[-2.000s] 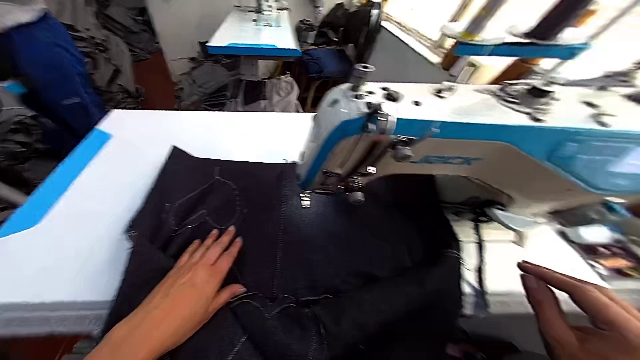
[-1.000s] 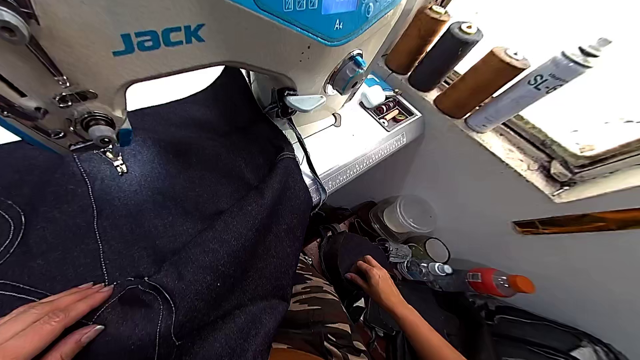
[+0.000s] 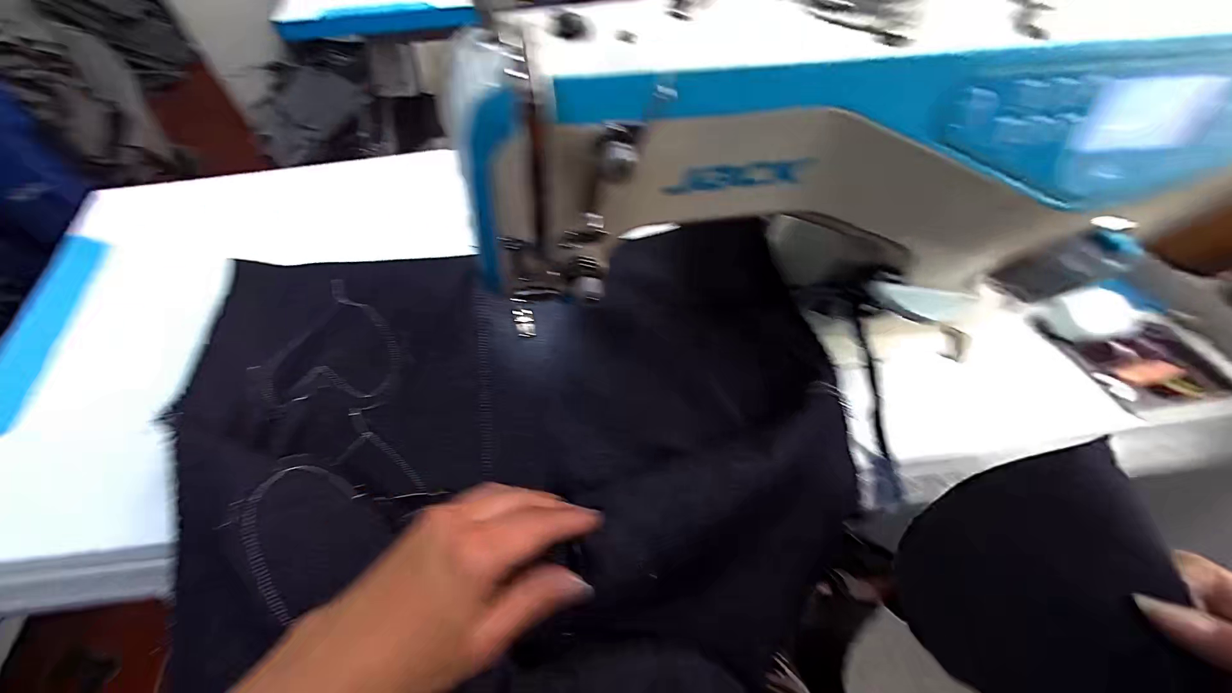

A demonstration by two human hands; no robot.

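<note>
Dark denim fabric with pale curved stitching lies over the white table, under the presser foot of a Jack sewing machine. My left hand rests on the fabric's near part, thumb and fingers spread a little, gripping nothing that shows. At the lower right edge, my right hand pinches a separate dark cloth piece with a rounded edge between thumb and fingers. That piece hangs in front of the table's near edge. Part of my right hand lies outside the view.
A tray of small items sits at the right end of the white table. A knee-high view of the floor shows at lower left. Behind stand another blue-edged table and heaps of grey cloth.
My right hand was low beside the table among dark items one second ago; now it is raised and holds the rounded cloth piece. The view has swung back left to the machine.
</note>
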